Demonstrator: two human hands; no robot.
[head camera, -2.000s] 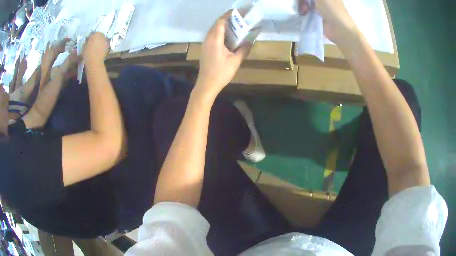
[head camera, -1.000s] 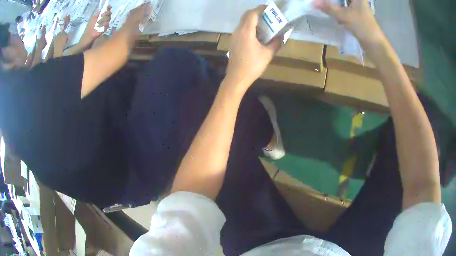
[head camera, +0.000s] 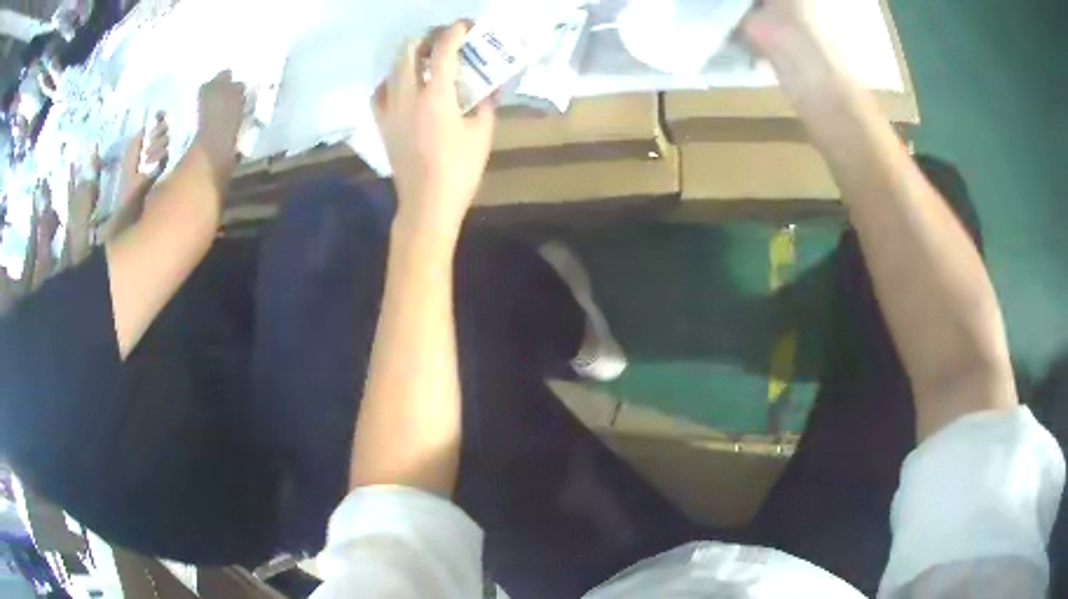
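Note:
My left hand (head camera: 436, 126) holds a white product carton (head camera: 494, 56) with blue lettering, tilted, just above the near edge of the table. A pale, crumpled piece (head camera: 555, 73), perhaps a leaflet or wrap, lies beside the carton's right end. My right hand (head camera: 782, 40) is at the top of the picture, partly cut off and blurred. Its fingertips are at the right edge of a white, limp sheet or pouch (head camera: 685, 33); whether they grip it cannot be told.
White sheeting (head camera: 328, 82) covers the table over brown corrugated cartons (head camera: 750, 166). A person in dark clothes (head camera: 164, 386) sits close at my left, with an arm over white items. Green floor (head camera: 995, 105) lies at the right.
My left hand has moved left with the carton, away from my right hand. The strip that hung under my right hand no longer shows there. The neighbour's arm has shifted.

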